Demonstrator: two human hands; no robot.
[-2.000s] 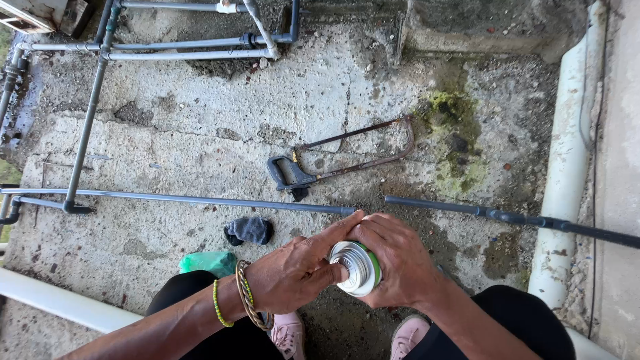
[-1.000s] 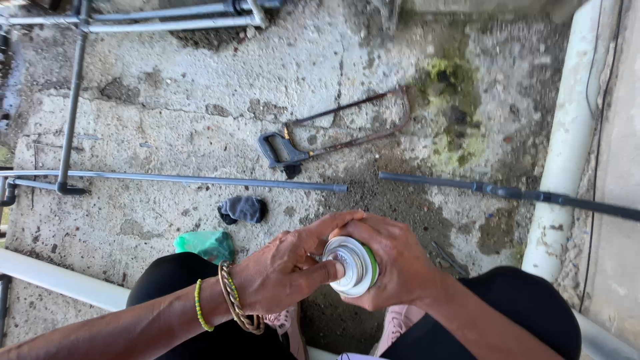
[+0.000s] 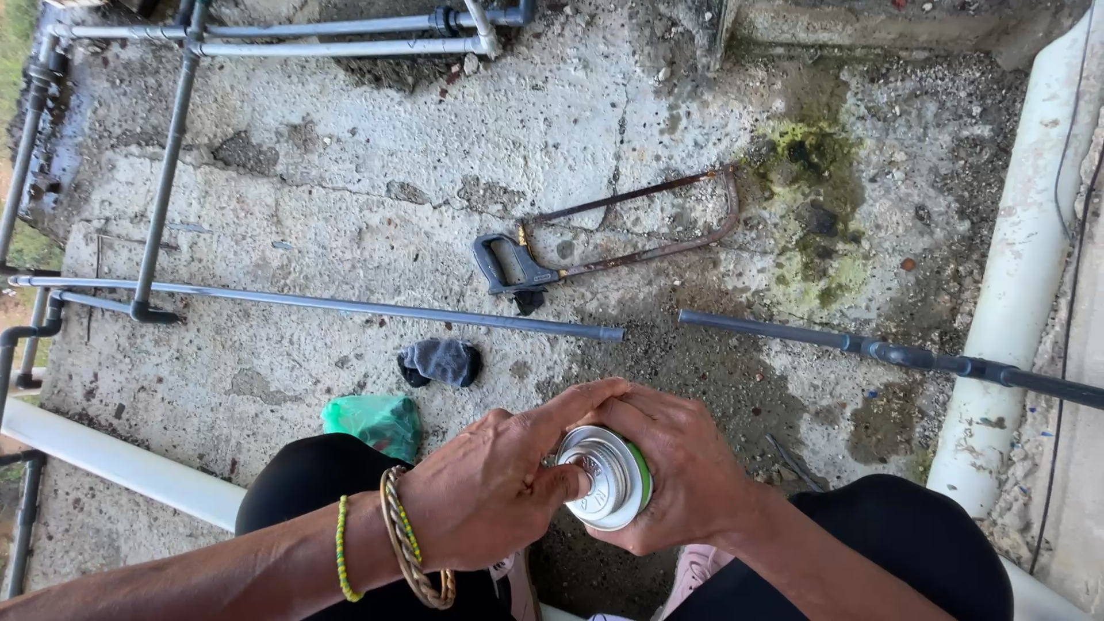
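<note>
Between my knees, a small metal can with a green band shows its silver screw cap upward. My right hand is wrapped around its far side and body. My left hand presses its thumb on the cap, with its fingers curled over the can's top edge, touching the right hand. Beyond the hands, a grey plastic pipe ends a short gap from a second grey pipe with fittings. A rusty hacksaw lies behind that gap. A grey and black cloth lies left of it, near a green plastic bag.
Grey pipework stands at the left and crosses the top left. A thick white pipe runs along the right wall, another at lower left. The rough concrete floor has cracks, wet patches and moss. A concrete ledge is at the top.
</note>
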